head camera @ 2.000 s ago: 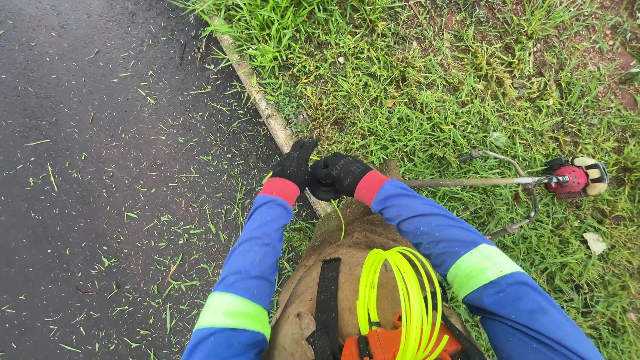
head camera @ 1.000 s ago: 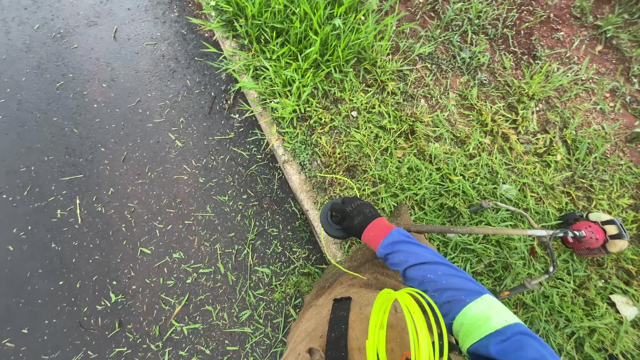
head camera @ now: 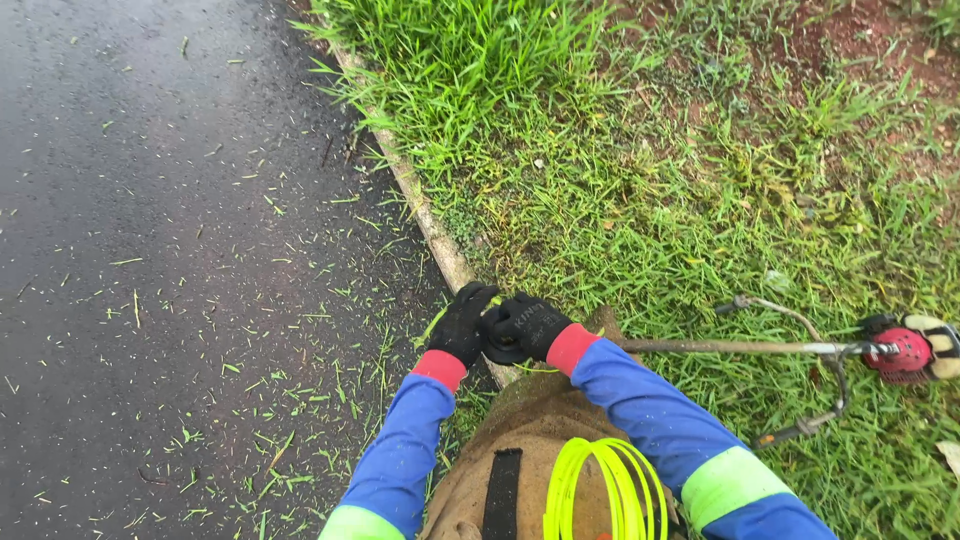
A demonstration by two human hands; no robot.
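Note:
Both my hands wear black gloves and meet over the kerb. My right hand (head camera: 531, 327) grips a round black trimmer head (head camera: 501, 346), partly hidden by the fingers. Beside it, my left hand (head camera: 463, 322) has its fingers closed at a yellow-green trimmer line (head camera: 433, 324); a bit of line also shows below the right hand. A coil of bright yellow trimmer line (head camera: 600, 491) hangs at my waist over a brown apron (head camera: 480, 480). The shaft of a string trimmer (head camera: 712, 346) lies on the grass to the right, with a red engine (head camera: 900, 352) at its far end.
A concrete kerb (head camera: 416, 199) runs between wet asphalt (head camera: 150, 225), strewn with grass clippings, and the grass (head camera: 600, 195). The trimmer's handlebar (head camera: 834, 375) spreads out on the grass near the engine. Taller grass (head camera: 465, 67) stands along the kerb farther ahead.
My left hand was out of view one second ago and is back beside my right hand, at the line. The right hand has stayed on the trimmer head.

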